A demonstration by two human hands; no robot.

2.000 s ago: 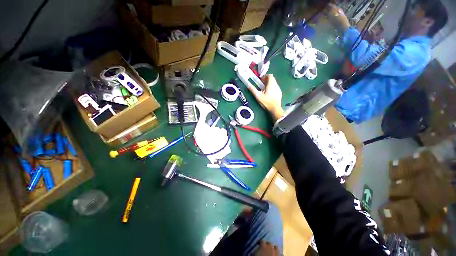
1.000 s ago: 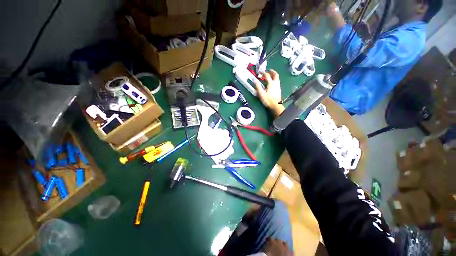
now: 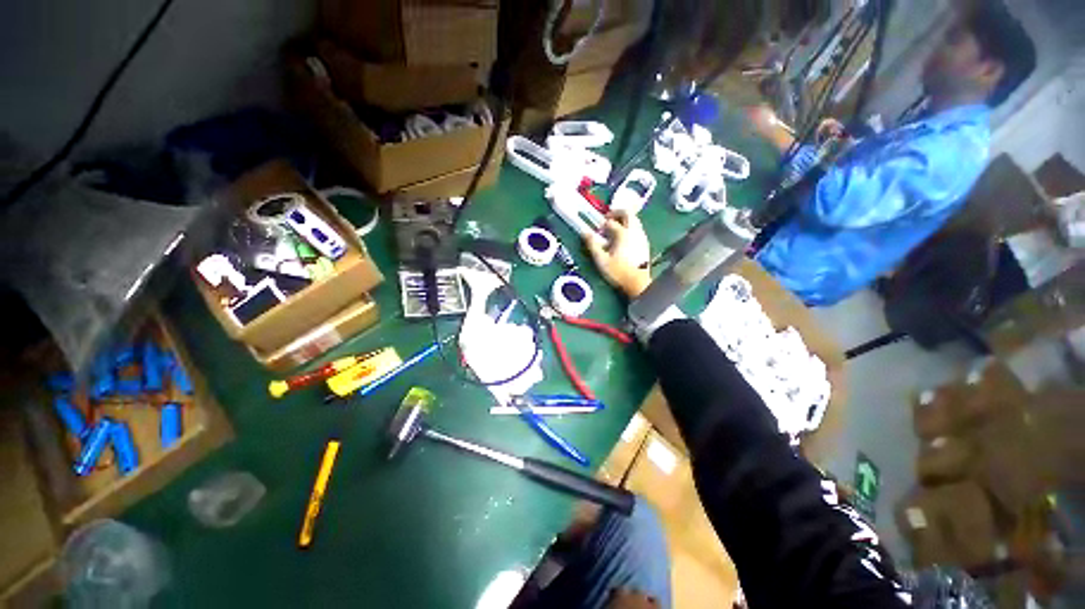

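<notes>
My right hand [image 3: 620, 252] is at the back of the green bench, its fingers on the near end of a long white loop-shaped housing [image 3: 576, 212]. The fingertips are small and blurred, but they appear closed on that end. Several similar white housings [image 3: 579, 133] lie just behind it. Another white housing [image 3: 633, 192] is beyond my fingers, and something red shows between the parts. A small blurred skin-toned patch shows at the bottom edge over the jeans; I cannot tell if it is my left hand.
A grey tapered tool [image 3: 696, 271] hangs over my right wrist. Red-handled pliers [image 3: 569, 350], blue-handled pliers [image 3: 553, 432], a hammer [image 3: 512, 458] and white rings [image 3: 571, 295] lie on the bench. Cartons [image 3: 303, 312] stand left. A person in blue [image 3: 886, 202] is at right.
The view has shifted slightly. My right hand stays at the same housing and has moved slightly towards the rings. A white housing beyond my fingers now shows more clearly, apart from the others.
</notes>
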